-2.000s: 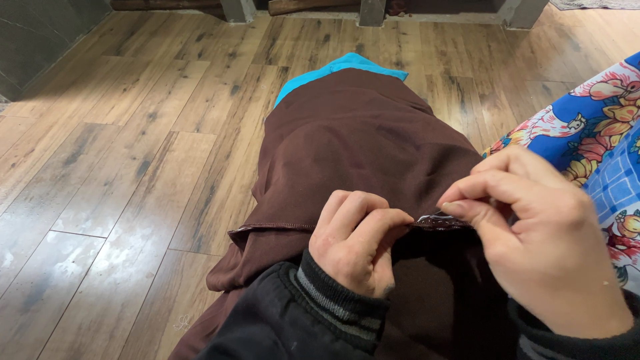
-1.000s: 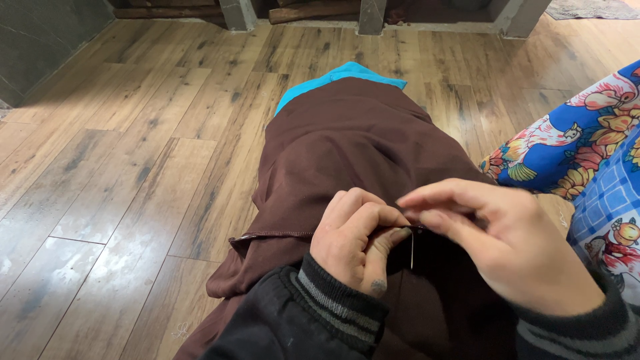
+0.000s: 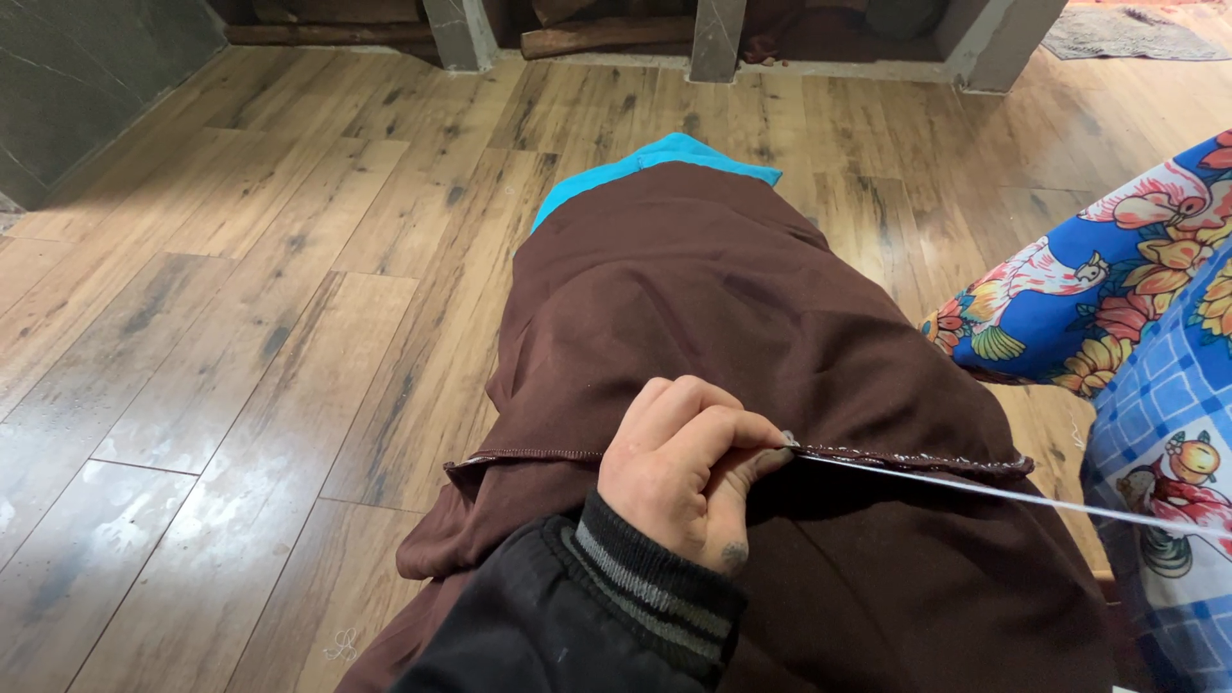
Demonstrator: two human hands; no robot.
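Observation:
My left hand [image 3: 683, 467] pinches the overlocked edge of a brown cloth [image 3: 664, 289] between thumb and fingers. White stitches show along the edge to the right of my fingertips. From that pinch a white thread [image 3: 972, 488] runs taut to the right and leaves the frame. My right hand is out of view, and no needle can be seen. Bright blue fabric [image 3: 664, 154] shows beyond the far end of the brown cloth, which is draped in folds.
Printed blue fabric [image 3: 1136, 289] with birds and flowers hangs at the right. Around the cloth lies a wood-look plank floor [image 3: 241, 337] with a loose bit of thread [image 3: 341, 645]. Grey stone-like posts [image 3: 717, 38], wood pieces [image 3: 606, 37] and a grey mat [image 3: 1136, 34] are at the back.
My right hand, earlier beside the left at the cloth edge, has gone out of view. The white thread is now stretched out to the right. My left hand keeps its pinch.

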